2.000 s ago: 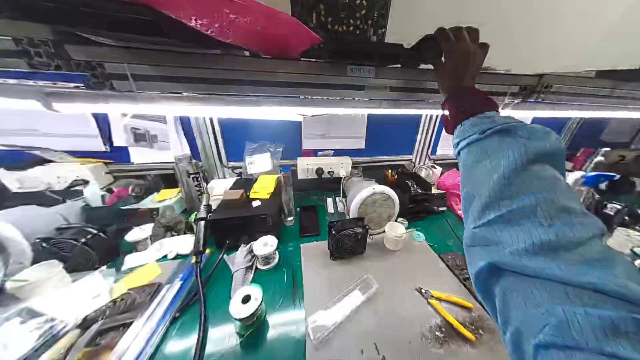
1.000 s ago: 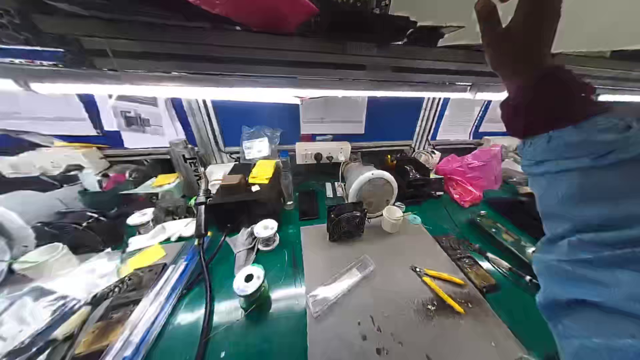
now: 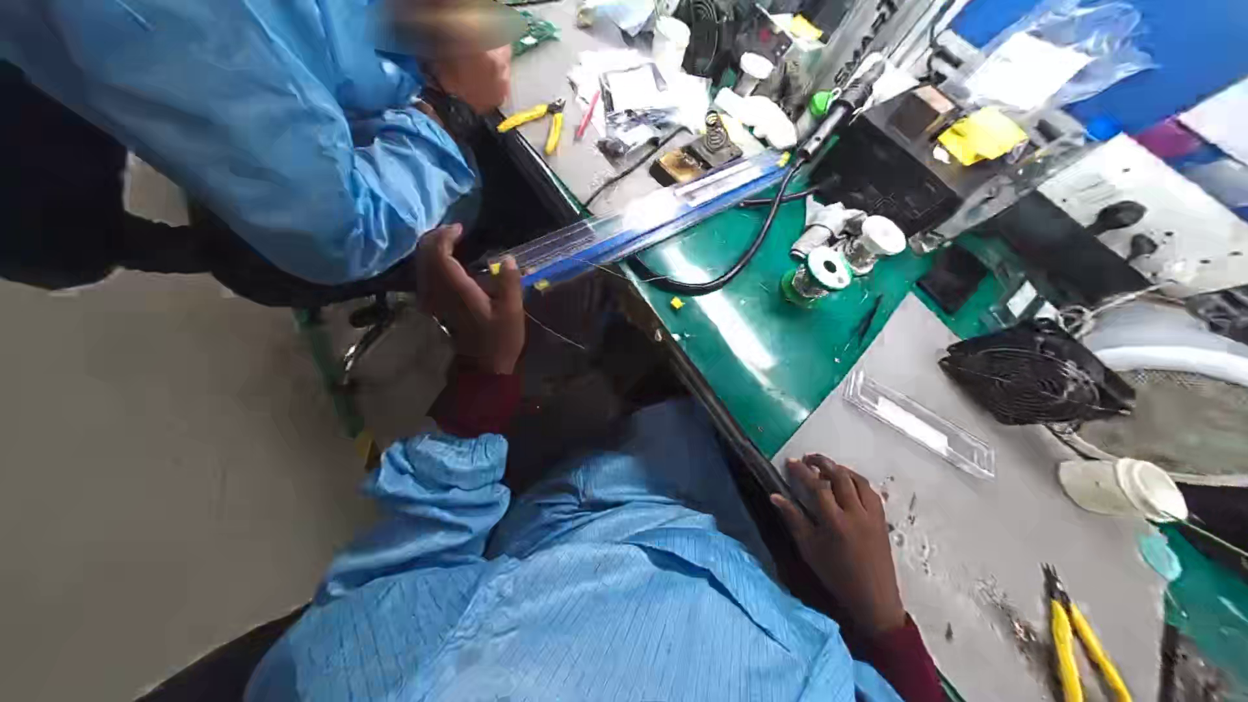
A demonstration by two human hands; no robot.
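Observation:
My left hand (image 3: pixel 478 307) is at the near end of a bundle of long clear plastic tubes with blue edges (image 3: pixel 634 229), its thumb and fingers around that end. The tubes reach across the bench edge onto the bench. My right hand (image 3: pixel 843 522) lies palm down on the grey mat (image 3: pixel 829 434) at the bench's front edge, holding nothing that I can see. Beyond it lies a clear plastic case (image 3: pixel 918 425) with a white strip inside. Yellow-handled cutters (image 3: pixel 1077 639) rest on the mat to the right.
A co-worker's blue sleeve (image 3: pixel 322 166) and hand are close at upper left. Solder spools (image 3: pixel 822 271), a black cable (image 3: pixel 717 285), a soldering iron (image 3: pixel 843 107) and a black box (image 3: pixel 892 156) stand beyond the tubes. A black fan (image 3: pixel 1036 372) and white cup (image 3: pixel 1121 489) are at right.
The view has swung down and left. My right arm was raised to the overhead rail; now that hand rests on the mat. My left hand has come into view at the tubes, which lay on the bench.

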